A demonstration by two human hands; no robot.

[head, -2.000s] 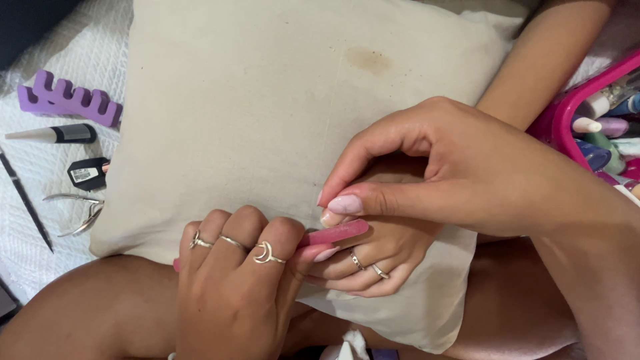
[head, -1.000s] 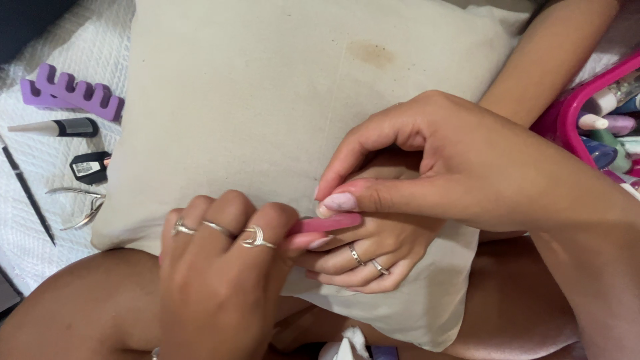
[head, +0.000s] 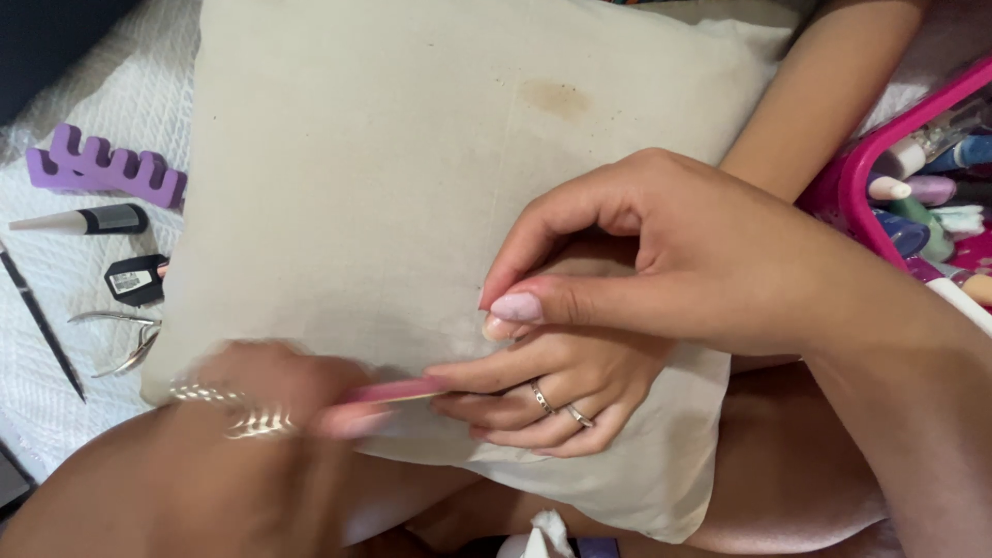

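My left hand [head: 263, 434], blurred and wearing silvery rings, grips a pink nail file [head: 399, 389] at lower left. The file's tip points right, close to the index fingertip of another person's hand [head: 573, 395]; whether they touch I cannot tell. That hand lies palm down, with two rings, on a cream pillow [head: 349, 194]. My right hand [head: 659, 263], with a pale pink thumbnail, reaches in from the right above it. Between my right thumb and index finger I hold the other person's thumb [head: 502, 328], whose nail tip shows; the rest of it is hidden.
On white textured fabric at left lie a purple foam toe separator [head: 108, 167], a tapered black-and-white tube [head: 81, 220], a black labelled item [head: 134, 280], metal cuticle nippers [head: 139, 345] and a thin dark tool [head: 40, 322]. A pink basket [head: 856, 167] of bottles stands right; white cotton [head: 552, 531] is at the bottom.
My left hand and the nail file have moved left and down, away from the held thumb, where the file was a second ago. My right hand keeps its hold.
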